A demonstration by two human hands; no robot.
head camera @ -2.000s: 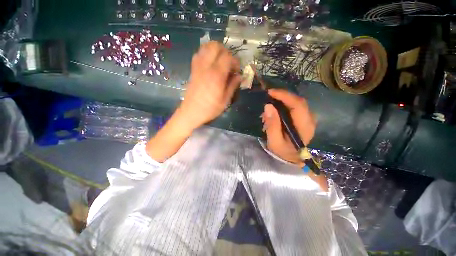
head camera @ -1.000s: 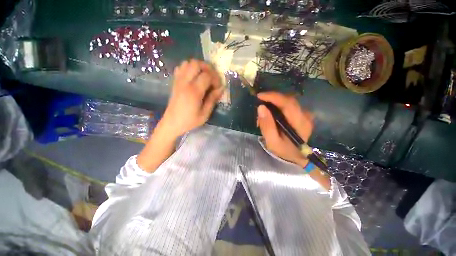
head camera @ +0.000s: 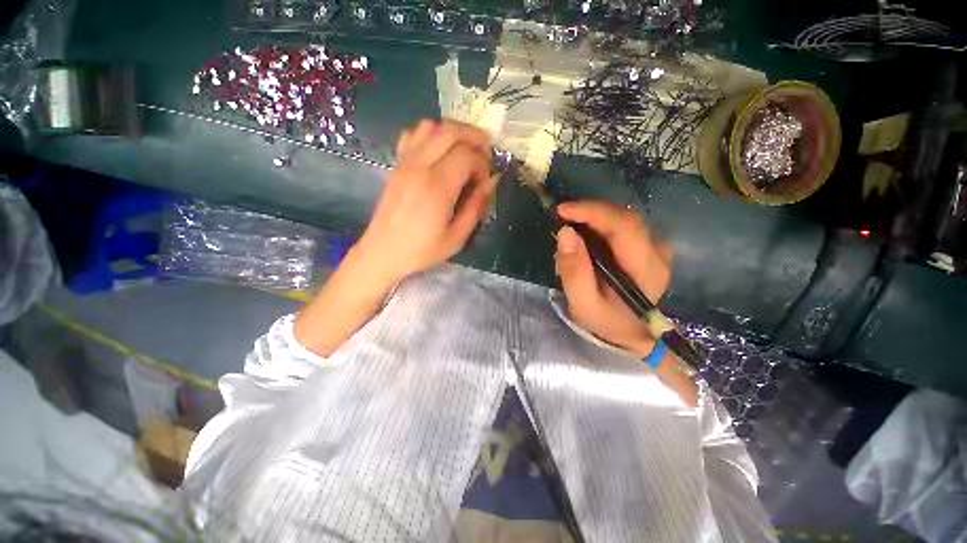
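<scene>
My right hand point(head camera: 612, 265) holds the dark soldering iron point(head camera: 620, 284), its tip pointing up-left at the work point on the masking tape pad point(head camera: 538, 48). My left hand point(head camera: 437, 202) is at the pad's lower left edge, fingers bent together close to the tip. A small shiny bit point(head camera: 502, 159) shows by its fingertips; whether they grip it or the solder wire cannot be told. The thin solder wire point(head camera: 255, 134) runs from the spool point(head camera: 87, 99) towards my left hand. Dark lead wires point(head camera: 636, 117) lie heaped on the tape. Small red and white components point(head camera: 284, 93) lie in a pile to the left.
A round tan ring point(head camera: 825, 138) with silvery bits stands right of the wires. A clear blister tray point(head camera: 371, 15) lies beyond. A wire coil point(head camera: 875, 32) is at upper right, near a black station with a red light point(head camera: 865, 232). Spare clear trays point(head camera: 742, 382) sit below the bench edge.
My left hand first drew back left from the pad, uncovering tape, then moved slightly right towards the iron tip. My right hand keeps the iron in nearly the same place.
</scene>
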